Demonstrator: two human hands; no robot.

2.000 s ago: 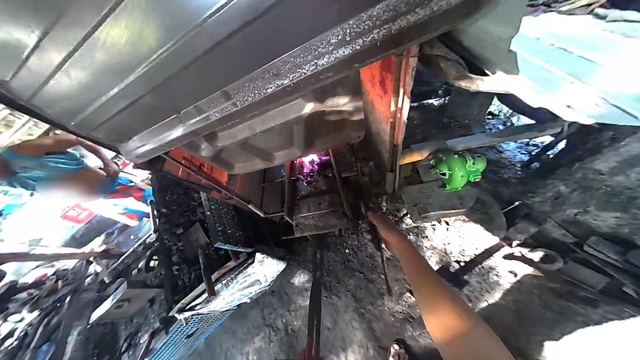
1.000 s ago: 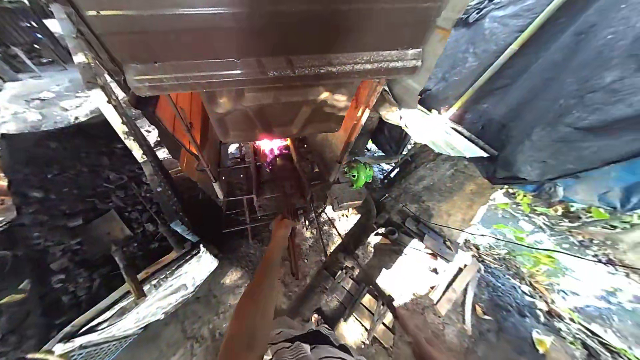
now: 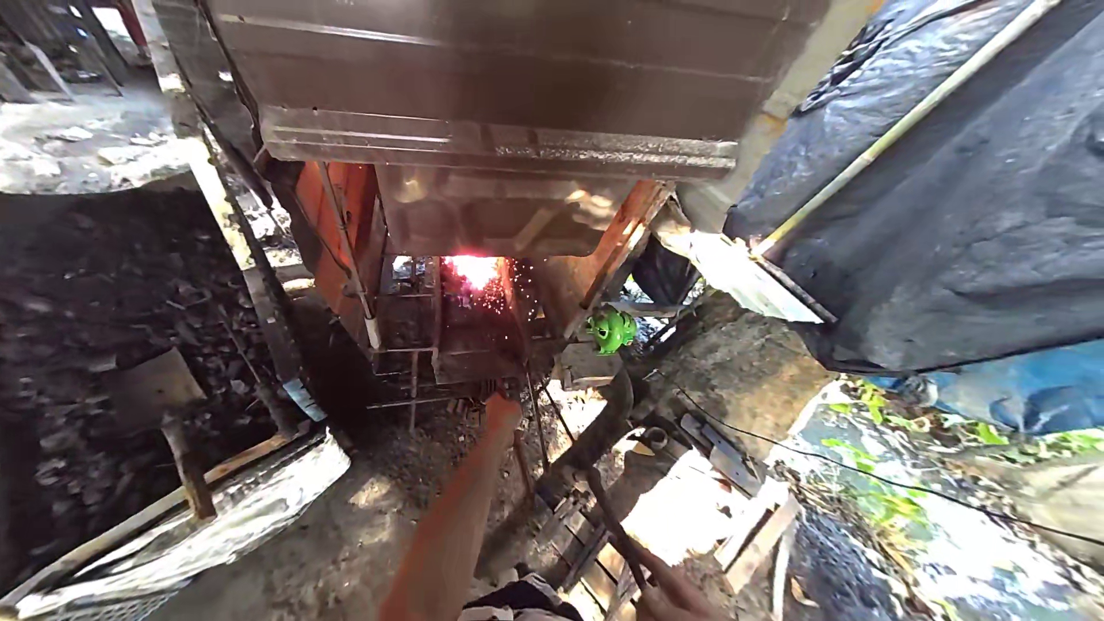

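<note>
A bright fire [image 3: 473, 272] burns in the metal-framed forge, throwing sparks, below a sheet-metal hood [image 3: 500, 203]. My left hand [image 3: 503, 404] reaches to the forge's front edge, just below the fire. Its fingers are small and in shade, so what they hold cannot be told. Rods slope down beside that hand. At the bottom, my right hand [image 3: 677, 597] is closed around a dark, curved bar-like handle [image 3: 611, 517], partly cut off by the frame. A green blower-like machine [image 3: 612, 330] sits right of the forge.
Orange panels [image 3: 604, 250] flank the forge. Left lies a bed of dark charcoal-like lumps [image 3: 78, 319] with a wooden-handled shovel [image 3: 159, 392] on it. Wooden slats [image 3: 595, 569] and wood pieces [image 3: 759, 535] lie at the lower right. A dark tarpaulin [image 3: 957, 224] hangs beyond, and a thin cable crosses the ground.
The view has swung strongly. My right hand, out of view two seconds ago, now shows at the bottom with the dark handle. The fire is brighter and now throws sparks.
</note>
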